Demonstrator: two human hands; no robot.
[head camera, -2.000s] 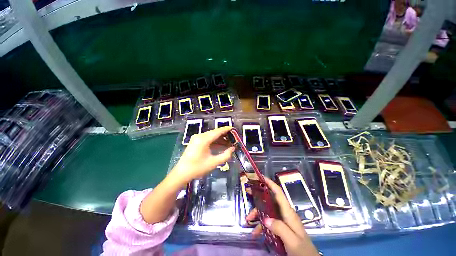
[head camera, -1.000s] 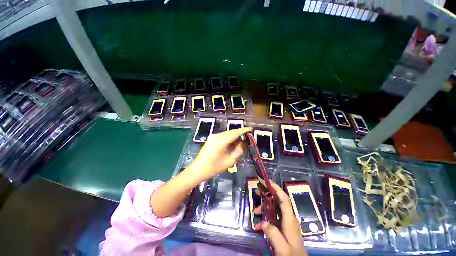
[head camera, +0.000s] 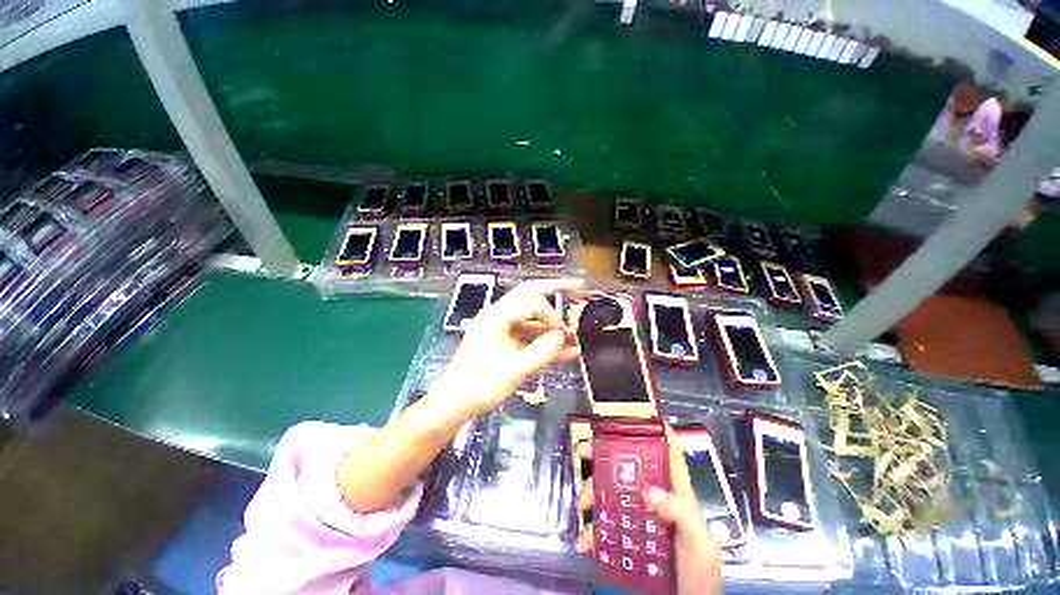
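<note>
An open red flip phone (head camera: 629, 508) is upright in front of me, its keypad and its dark inner screen in a pale gold frame facing me. My right hand (head camera: 686, 537) grips the keypad half from below. My left hand (head camera: 520, 338) is at the upper left corner of the screen half, thumb and index finger near each other. A thin pale piece seems to be at its fingertips, but it is too small to tell. Closed phones with cream borders (head camera: 744, 349) lie in the clear blister tray (head camera: 558, 556) under my hands.
A tangled heap of waste strips (head camera: 889, 447) lies on the clear tray at right. More filled trays (head camera: 436, 277) lie behind. Stacked trays (head camera: 87, 279) stand at left. Grey posts (head camera: 209, 134) rise at both sides. A person (head camera: 983, 126) is in the far right background.
The open phone has turned from edge-on so that its screen and keypad face me. My left hand stays by the top of the screen half.
</note>
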